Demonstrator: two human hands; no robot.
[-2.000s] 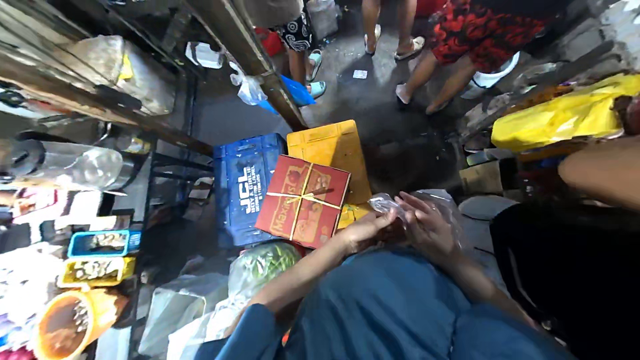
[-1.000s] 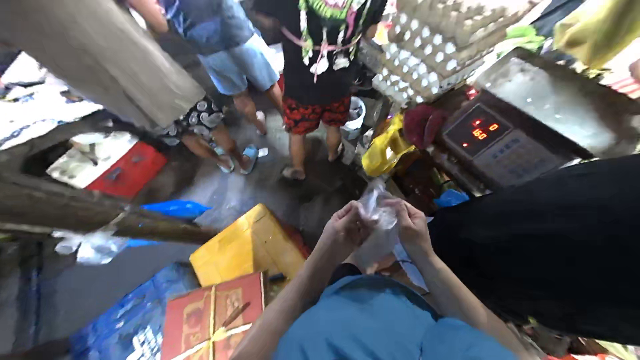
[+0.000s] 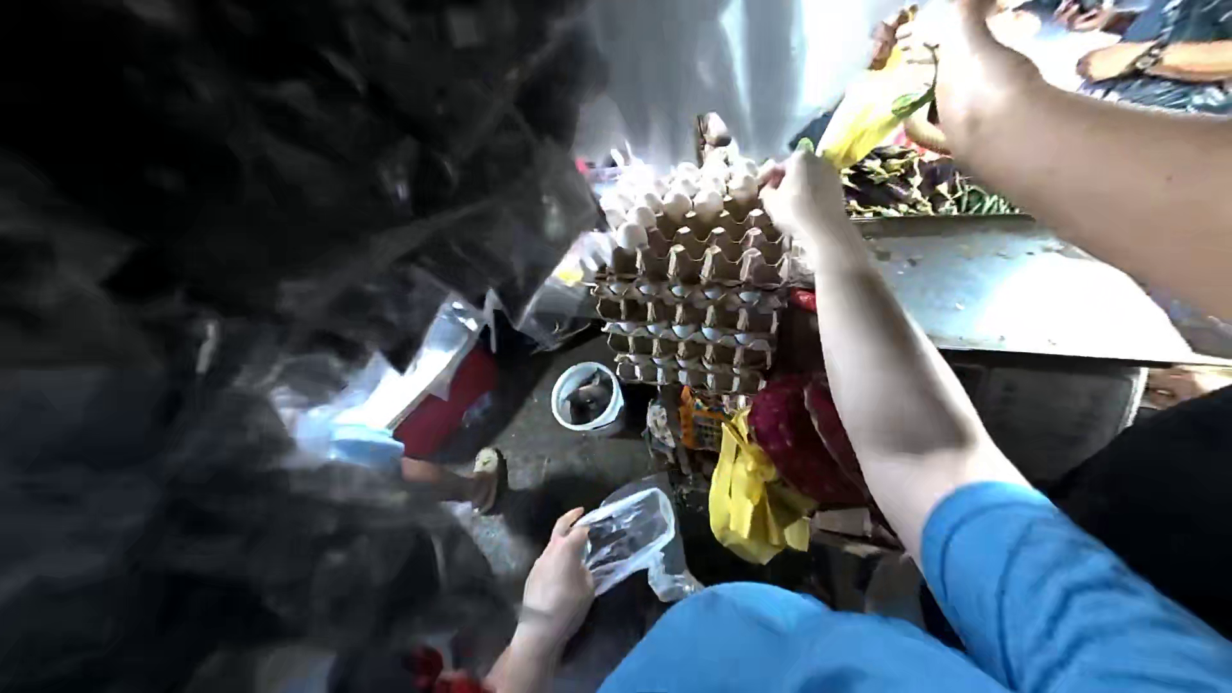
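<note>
My left hand [image 3: 558, 582], low in the view, grips the edge of a clear plastic bag [image 3: 630, 539] whose mouth stands wide. My right hand [image 3: 807, 197] reaches forward to the right edge of a tall stack of cardboard egg trays [image 3: 698, 308]. White eggs [image 3: 677, 204] fill the far part of the top tray, while its near cups show no eggs. The right fingertips are beside the eggs; whether they hold one is unclear. Beyond and to the right, another person's hand [image 3: 972, 87] is near a yellow plastic bag [image 3: 866, 111].
A metal-topped counter [image 3: 1039, 289] lies right of the trays, with vegetables [image 3: 924, 183] behind. Below hang a yellow bag [image 3: 756, 496] and a dark red sack [image 3: 804, 433]. A white bucket [image 3: 587, 397] stands on the floor. Dark, blurred plastic sheeting [image 3: 241, 241] covers the left.
My hands, together on the clear bag a second ago, are now apart: the right has moved out to the egg trays, the left keeps the bag. The view has swung toward the eggs.
</note>
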